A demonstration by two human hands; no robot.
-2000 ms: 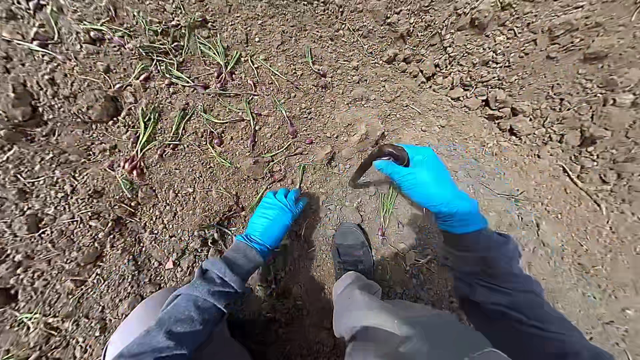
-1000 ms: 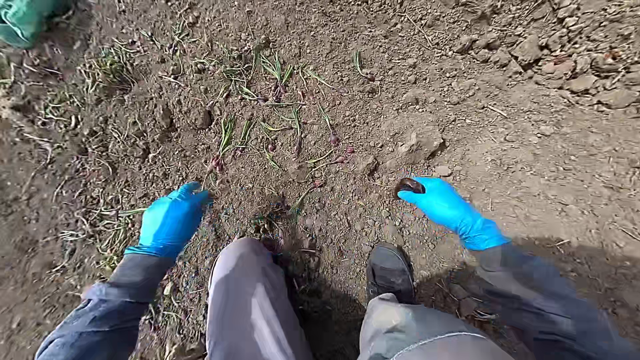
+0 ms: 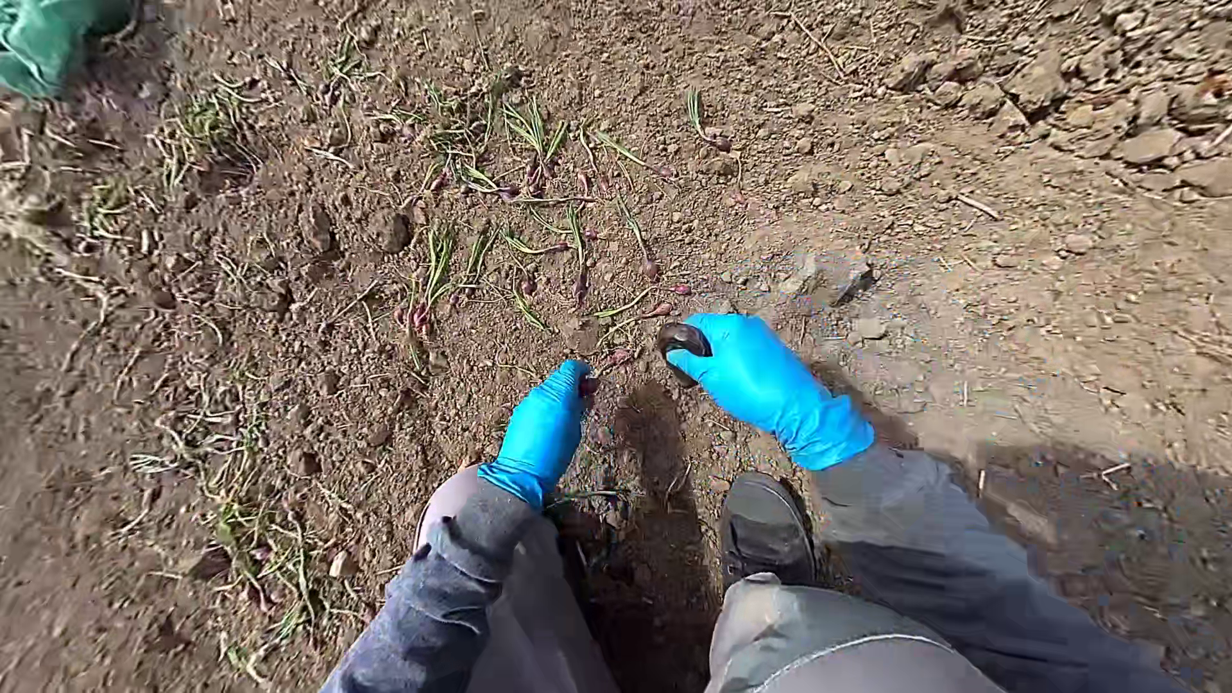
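My left hand [image 3: 544, 428], in a blue glove, is low over the soil with its fingers drawn together; a small dark reddish thing shows at the fingertips, perhaps an onion bulb. My right hand [image 3: 760, 385], gloved alike, grips a dark curved tool [image 3: 681, 352], its kind not clear at this angle. Just beyond my hands a small red onion with green leaves [image 3: 657, 310] lies on the ground. Several more onions lie scattered farther up, among them a bunch with reddish bulbs [image 3: 420, 316] and a lone one [image 3: 716, 141].
Green cloth or netting [image 3: 43, 43] lies at the top left corner. Pulled plants and dry stalks [image 3: 260, 539] cover the soil on the left. Clods [image 3: 1150, 144] lie at the upper right, and a stone [image 3: 847, 277] sits beyond my right hand. My dark shoe [image 3: 767, 527] is below it.
Since one second ago, my left hand has moved right, in from the left side, and my right hand has moved left, so they are now close together. The right hand still holds the dark tool.
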